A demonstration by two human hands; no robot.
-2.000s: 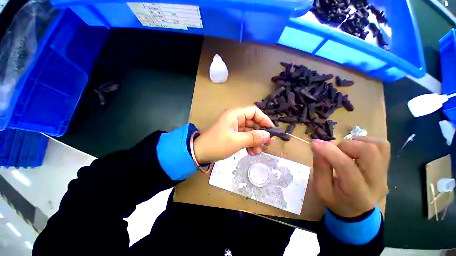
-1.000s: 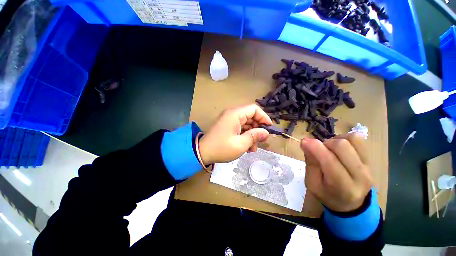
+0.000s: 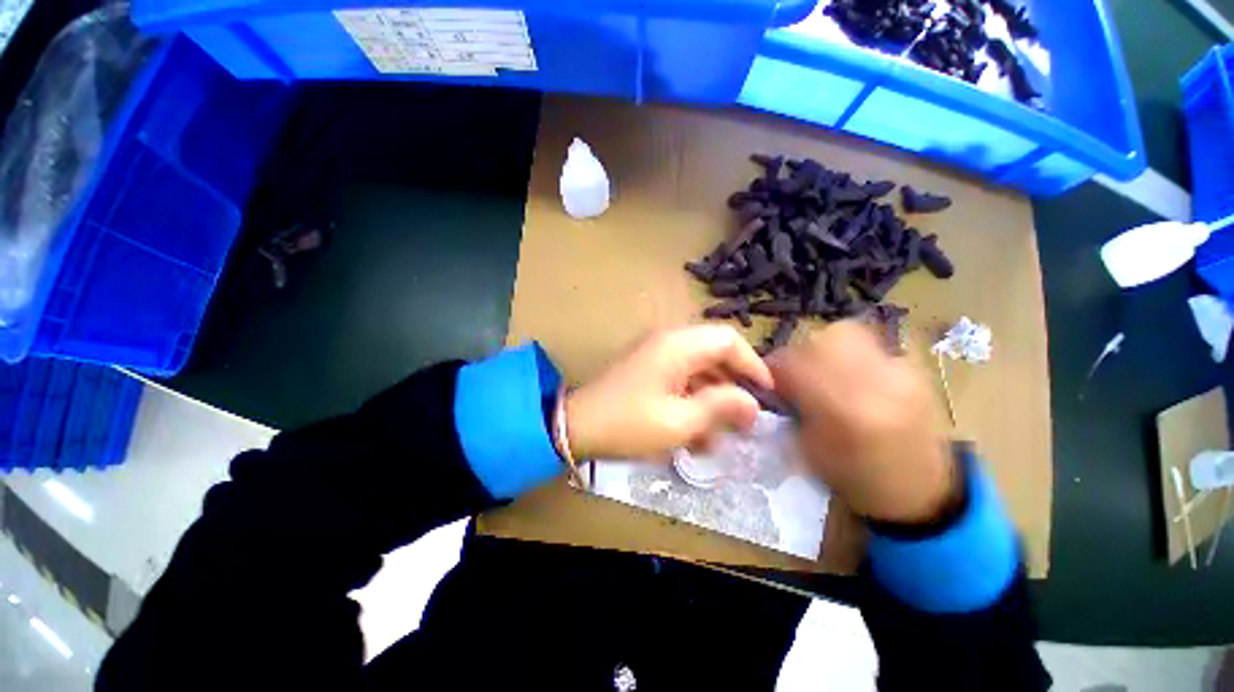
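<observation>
My left hand [image 3: 663, 395] is over the cardboard's front half, its fingertips closed on a small dark part [image 3: 770, 393]. My right hand [image 3: 863, 419] is blurred and meets the left at this part; its fingertips and grip are hard to see. A thin pale stick [image 3: 947, 389] lies on the cardboard, right of my right hand. The white sheet with grey smears [image 3: 677, 503] lies under the hands, with a round whitish dish [image 3: 700, 468] on it, partly hidden. A pile of dark parts [image 3: 819, 241] lies beyond the hands.
A small white bottle [image 3: 585, 180] stands on the cardboard [image 3: 616, 284] at upper left. A crumpled tissue [image 3: 965, 339] lies at right. Blue bins [image 3: 582, 52] line the back and left. A long-nozzle bottle [image 3: 1150, 253] and a cardboard piece with sticks [image 3: 1183, 419] lie far right.
My right hand has moved left to meet my left hand, which is slightly lower and further right. The stick is no longer seen between my hands; one shows below the tissue.
</observation>
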